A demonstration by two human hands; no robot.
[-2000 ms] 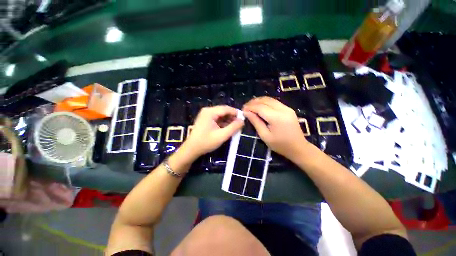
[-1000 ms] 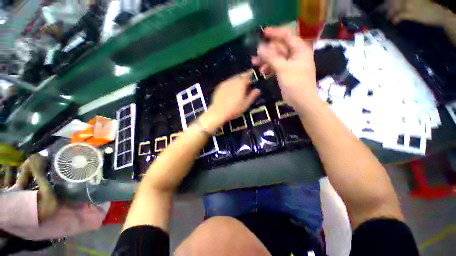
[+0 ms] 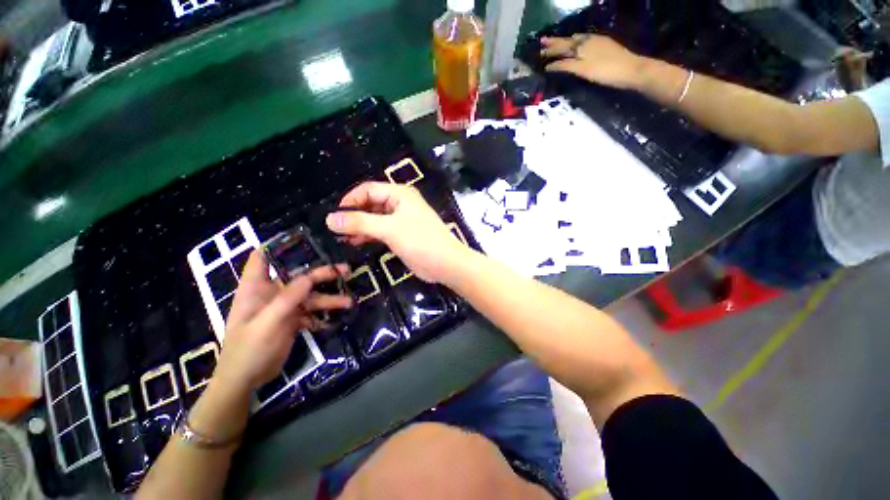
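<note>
My left hand (image 3: pixel 271 317) holds a small black housing (image 3: pixel 290 252) in its fingers above the black blister tray (image 3: pixel 156 234). My right hand (image 3: pixel 395 227) is just right of it, thumb and fingertips close together; whether they hold something dark is unclear. A white adhesive sheet (image 3: pixel 208 257) lies slanted on the tray, partly hidden under my left hand and the housing. Its upper cells look dark. Pale gold rectangular frames (image 3: pixel 159 388) show in the tray's front row, and one (image 3: pixel 403 172) sits further back.
A spare adhesive sheet (image 3: pixel 64 386) lies left of the tray, near a fan (image 3: pixel 14 464) cut by the edge. Spent white backing sheets (image 3: pixel 595 186) and loose black pieces (image 3: pixel 491 156) lie right, below a drink bottle (image 3: pixel 458 66). Another person's arm (image 3: pixel 742 115) reaches over dark trays.
My left hand has taken hold of a black housing. My right hand has come down from its raised position to beside it. The view has swung right, bringing the other person's arm into fuller view.
</note>
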